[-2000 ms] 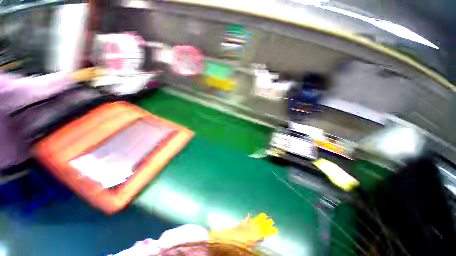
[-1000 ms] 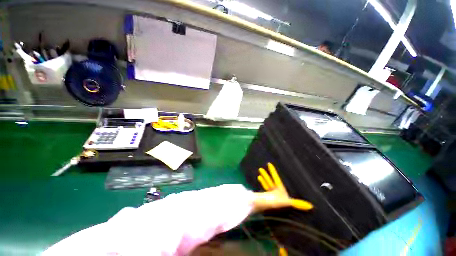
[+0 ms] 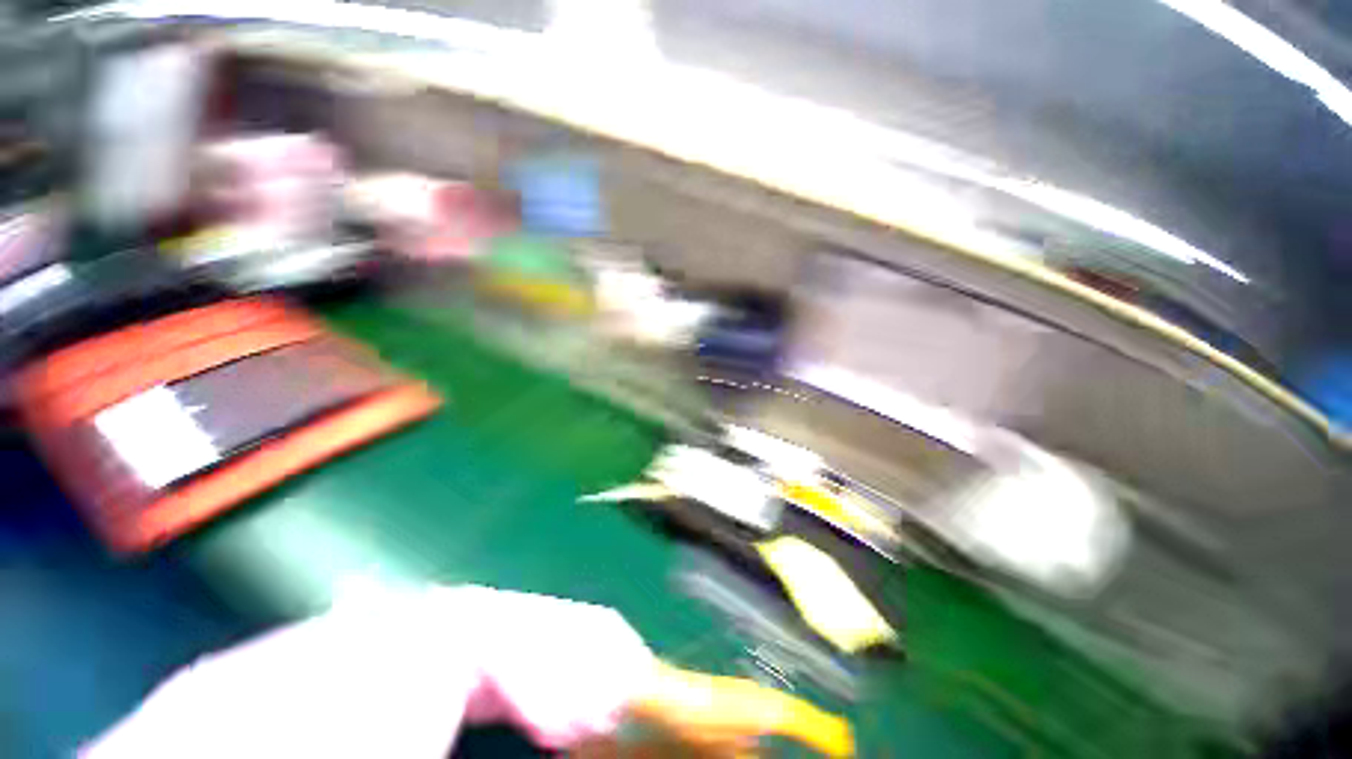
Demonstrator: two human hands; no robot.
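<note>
The frame is strongly blurred. My left hand point(image 3: 749, 712), with yellow finger cots and a white-pink sleeve, is at the bottom edge, partly cut off. Its fingers point right; their grip is too blurred and cut off to tell. My right hand is not in view. An orange tray point(image 3: 126, 512) lies at the left on the green bench, away from my hand. A display module point(image 3: 289, 398) lies in it, grey with a bright white reflection at its left end.
Beyond my hand is the black supply tray with a calculator point(image 3: 719, 486) and a yellow paper slip point(image 3: 827, 593). A clear plastic bag point(image 3: 756, 630) lies in front. A white bag-like item point(image 3: 1038, 522) and clipboard point(image 3: 912, 349) are at the back panel. Pink sleeve of a person at far left.
The view has swung left from the stack of black trays, now out of sight, back to the orange tray. My left hand is away from the stack, at the bottom edge.
</note>
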